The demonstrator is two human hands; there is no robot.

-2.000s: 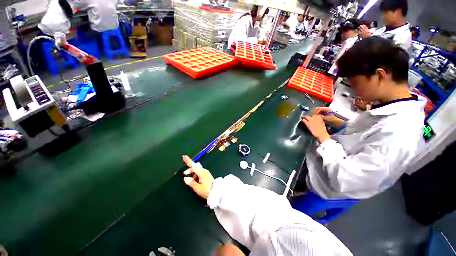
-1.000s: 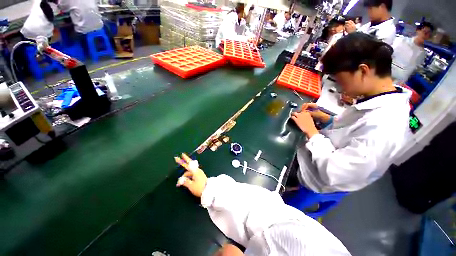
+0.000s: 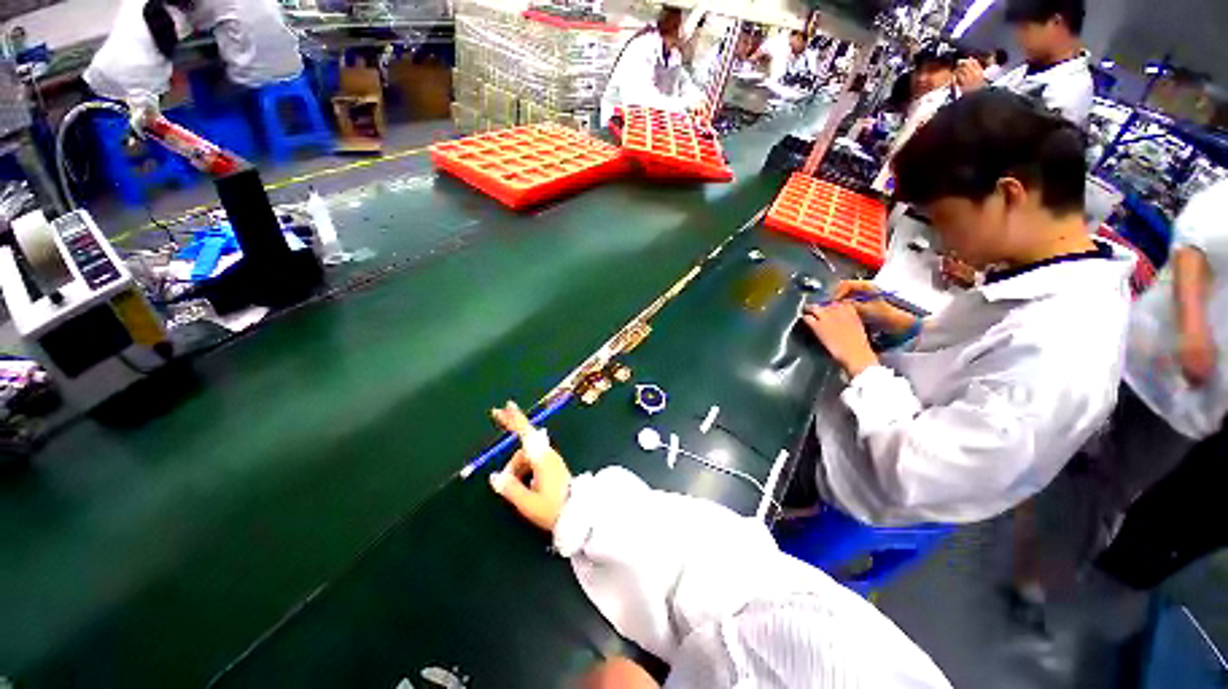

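My right hand (image 3: pixel 536 478), in a white sleeve with pale finger cots, is left of centre over the dark green surface. A slim blue pen-like tool (image 3: pixel 488 458) runs slantwise between its fingers and thumb, showing on both sides of the hand. The fingers partly hide their grip on it. A patch of skin, apparently my left hand (image 3: pixel 620 674), is blurred and cut off by the bottom edge; its fingers are hidden. Silver strip-like parts (image 3: pixel 434 678) are cut off at the bottom edge.
Copper-coloured pieces (image 3: pixel 603 382), a round ring part (image 3: pixel 651 397) and a white pad (image 3: pixel 651 439) with a taped lead lie beyond my right hand. Red-orange trays (image 3: pixel 532 164) stand farther back. A person in a white smock (image 3: pixel 970 390) works at right. A black post and machine (image 3: pixel 101 289) stand left.
The blue tool, beyond the fingers two seconds ago and largely hidden one second ago, now shows on both sides of my right hand. A person has come into view at the far right.
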